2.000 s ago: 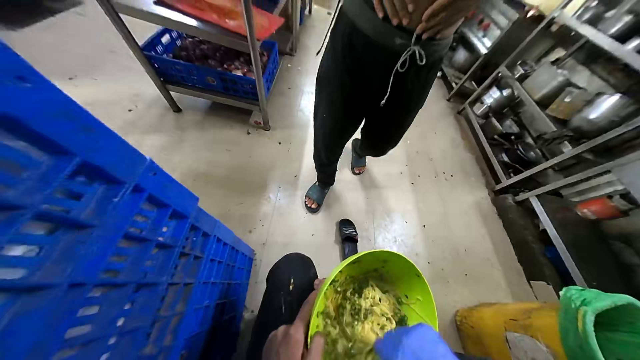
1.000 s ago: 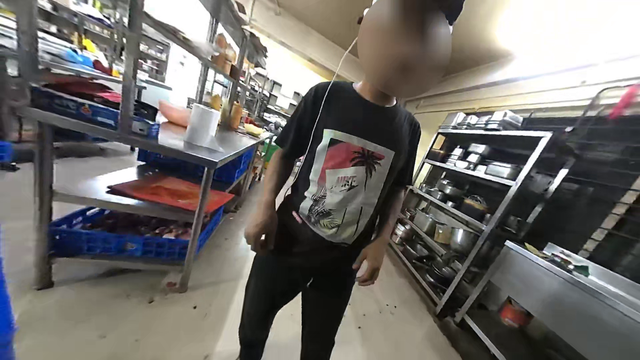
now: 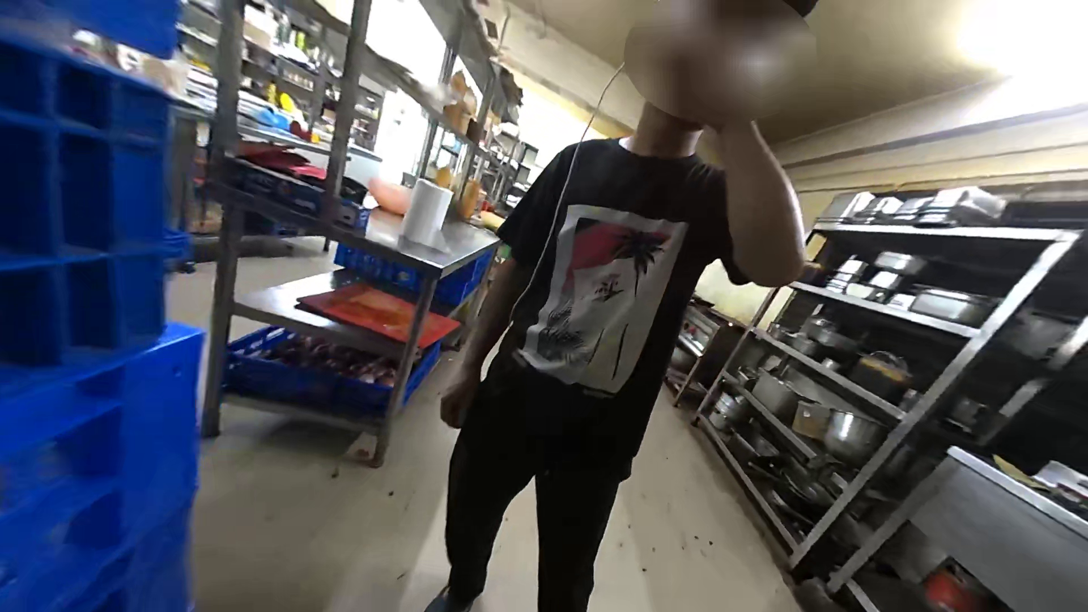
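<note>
Neither my left hand nor my right hand shows in the head view now, so what they hold or touch is hidden. The green bowl seen earlier is also outside this view. Directly ahead stands a person in a black T-shirt [image 3: 608,280] with a printed panel. One of that person's hands is raised to the face, and the other hangs beside the hip.
Stacked blue plastic crates [image 3: 81,340] rise at the left. Behind them is a steel table [image 3: 340,225] with a paper roll [image 3: 427,212], a red cutting board [image 3: 378,313] and a blue crate [image 3: 314,382] below. At the right stands a metal rack [image 3: 850,395] of pots, beside a steel counter [image 3: 1011,518].
The view has swung up from the green bowl and my hands, which have left the picture. Since one second ago, the person ahead has raised one hand to the face.
</note>
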